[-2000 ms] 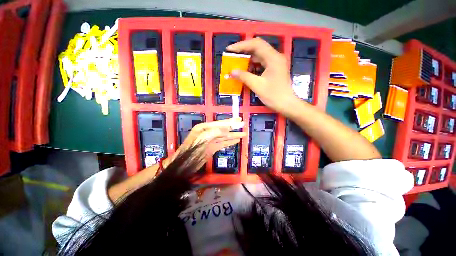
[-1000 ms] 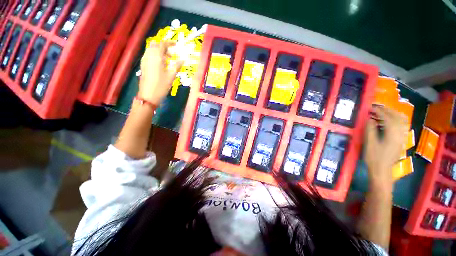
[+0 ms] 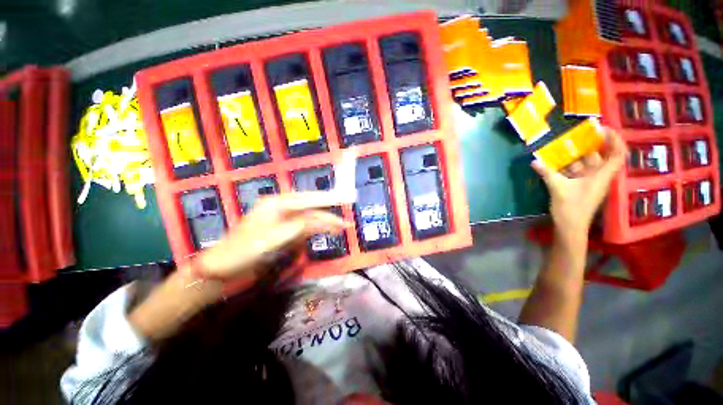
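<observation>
My left hand [image 3: 273,229], blurred, is over the front row of the red foam tray [image 3: 456,158]. It holds a white pull tab [image 3: 346,176] upright between its fingertips. My right hand [image 3: 583,178] is right of the tray and holds an orange battery [image 3: 569,145] by its edges. In the back row, three phones at the left show yellow-orange batteries [image 3: 295,112]. The two phones at the right of that row [image 3: 349,91] show dark recesses and silver-white patches. The front-row phones [image 3: 422,190] show no battery; my left hand partly covers some.
A pile of yellow-and-white pull tabs [image 3: 115,146] lies left of the tray. Loose batteries [image 3: 495,67] lie to its right, with an upright battery stack [image 3: 583,32] beyond. Another phone tray [image 3: 621,217] is at far right, stacked red trays [image 3: 47,174] at far left.
The view has turned. My left hand has come from the pull-tab pile to over the tray with a tab. My right hand now holds a battery. A second ago both were at the piles.
</observation>
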